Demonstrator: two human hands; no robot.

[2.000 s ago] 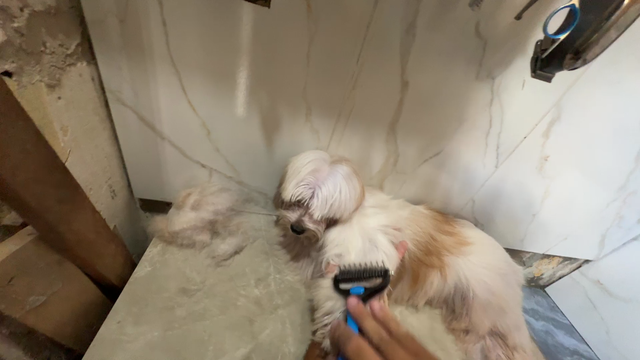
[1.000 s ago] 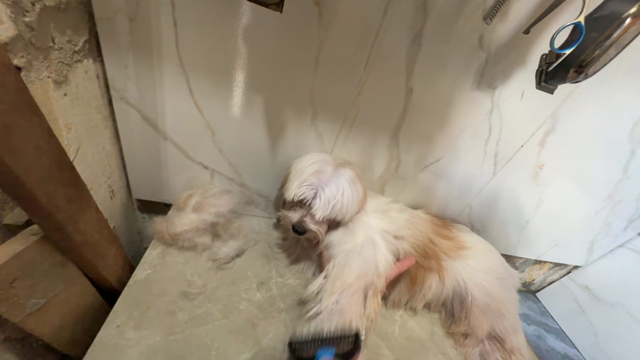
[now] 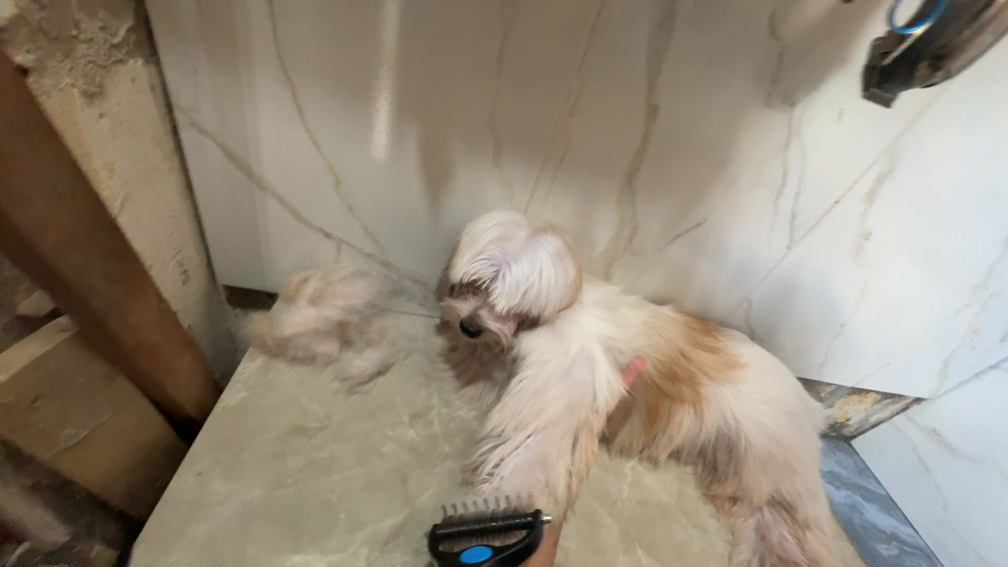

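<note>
A long-haired white and tan dog (image 3: 685, 370) lies on a grey-green marbled table (image 3: 299, 449), its head turned left. My left hand (image 3: 633, 372) is mostly hidden behind its foreleg (image 3: 543, 417); a fingertip shows against its side, and the hand supports the leg. A black and blue pet grooming rake (image 3: 488, 535) is at the bottom edge, teeth upward, just below the foreleg's fur. Bare skin shows right beside the rake. My right hand, which held the rake's handle earlier, is below the frame. Loose fur (image 3: 331, 323) lies in a heap left of the dog.
A white marbled wall panel (image 3: 472, 102) stands behind the table. At the upper right hang a black tool (image 3: 906, 71) and something with a blue ring (image 3: 917, 16). A brown wooden post (image 3: 102, 252) leans at the left, beside boards. A thin cord runs near the dog's chin.
The grooming rake has moved down from the dog's chest to the lower end of the foreleg. The right hand's fingers, seen on its handle two seconds ago, have left the view.
</note>
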